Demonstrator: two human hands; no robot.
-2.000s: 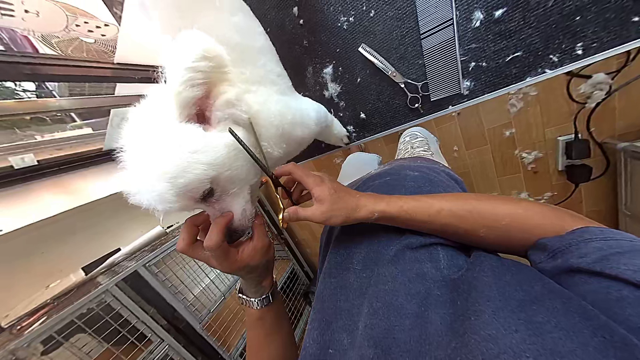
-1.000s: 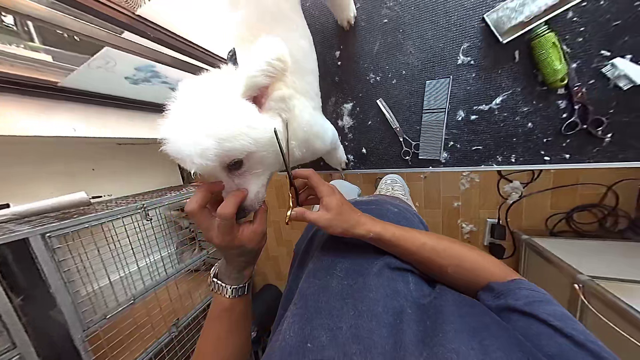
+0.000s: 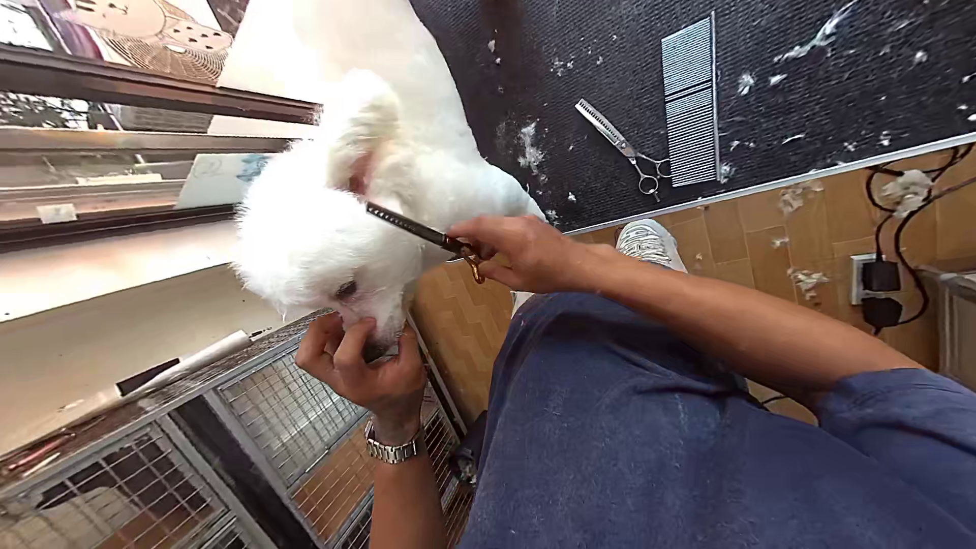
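Note:
A fluffy white dog (image 3: 305,229) is at the left of the head view, its muzzle pointing down toward me. My left hand (image 3: 370,366), with a metal-band watch on the wrist, holds the dog's muzzle between thumb and fingers. In my right hand (image 3: 526,252) is a pair of grooming scissors (image 3: 412,226) with dark blades and gold-coloured finger rings. Their toothed blade lies against the fur of the cheek below the ear, and the blades look closed together. Silver thinning scissors (image 3: 618,141) and a metal grooming comb (image 3: 690,103) lie on the black mat to the right of the dog.
White fur clippings dot the black textured table mat (image 3: 801,91). Wire cages (image 3: 290,427) stand at the lower left, below a window ledge. Black cables and plugs (image 3: 881,293) are at the wall socket on the right. My shoe (image 3: 648,240) shows beside the mat's edge.
The scissors' blades, apart a second ago, now look together and point more to the left, across the cheek. My left hand stays on the muzzle. The view has swung.

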